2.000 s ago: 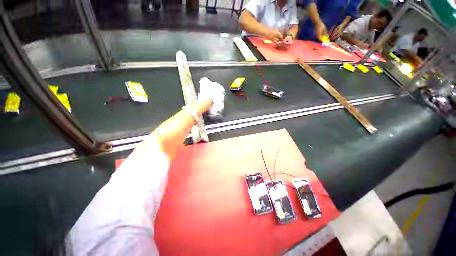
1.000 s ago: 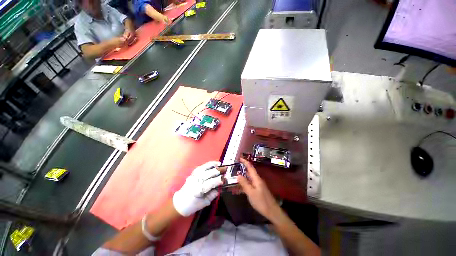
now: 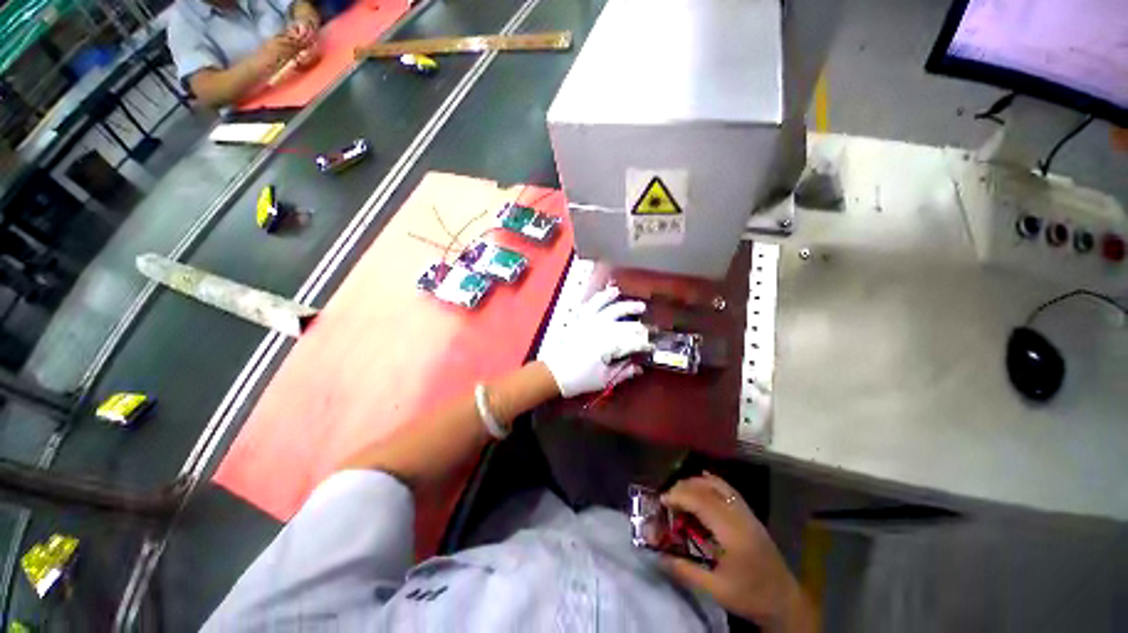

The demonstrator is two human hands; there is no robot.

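Observation:
My left hand [image 3: 599,345], in a white glove, is over the dark red-brown fixture plate [image 3: 693,414]. Its fingertips are at the left end of a wired module [image 3: 675,351] lying on the plate and cover that end. Thin red wires show below the glove. My right hand [image 3: 727,539] is bare, low in front of my body, and holds a second wired module [image 3: 642,517] with red and black wires bunched at the fingers. Several modules with green board [image 3: 501,261] and thin red leads lie on the red mat [image 3: 359,371] to the left.
A grey-white laser guard [image 3: 668,136] stands over the plate's far side. A perforated rail [image 3: 760,346] borders the plate. A cabinet top [image 3: 891,371] carries a black mouse [image 3: 1035,364]. The belt [image 3: 247,352] holds yellow-wrapped parts [image 3: 125,408] and a pale divider bar [image 3: 223,293]. A person [image 3: 235,50] sits across it.
My two hands were together around one module. Now my right hand has drawn back towards my body with a module, and my left hand has moved up and right to the module on the plate.

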